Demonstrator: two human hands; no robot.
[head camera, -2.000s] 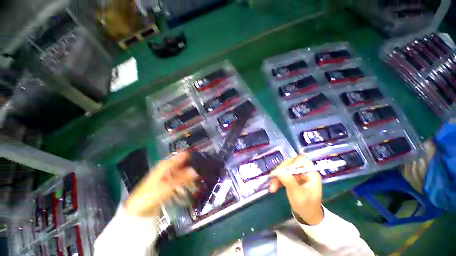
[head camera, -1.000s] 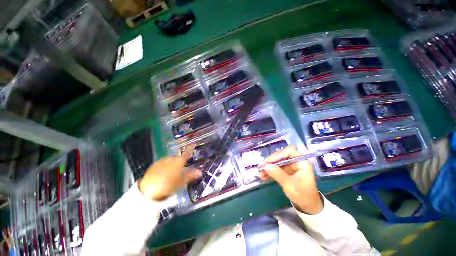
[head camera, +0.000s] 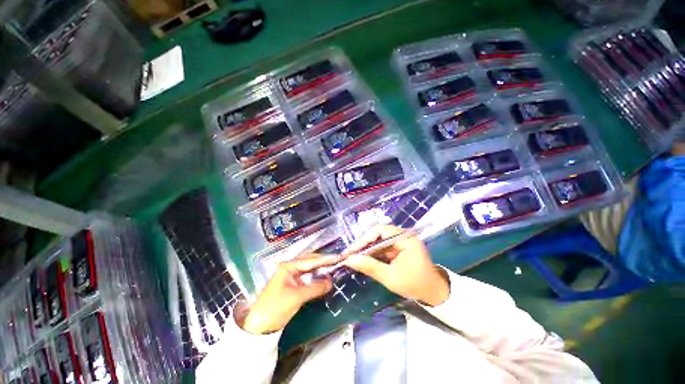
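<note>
My left hand (head camera: 289, 294) and my right hand (head camera: 404, 268) meet low in the centre. My left fingers are closed on a thin, edge-on piece with a reddish edge; I cannot tell what it is. My right hand holds pale tweezers (head camera: 432, 229) like a pen, their tip hidden at the left fingers. A black gridded adhesive strip (head camera: 430, 201) slants from the gap between the trays down behind my hands, and gridded squares show below them. The near tray (head camera: 208, 120) holds red-edged phone half-assemblies (head camera: 369, 177); my hands partly cover its front pockets.
A second filled tray (head camera: 403, 54) lies to the right. Stacked trays (head camera: 135, 281) stand at left, beside a black gridded bundle (head camera: 191, 232). More stacked trays (head camera: 638, 82), a blue stool (head camera: 586, 266) and a person's blue sleeve (head camera: 661, 217) are at right. A paper sheet (head camera: 162, 73) lies behind.
My hands have come together, the left moving right and towards me. The strip's far end has moved off the upper pockets to the right. The view has shifted slightly.
</note>
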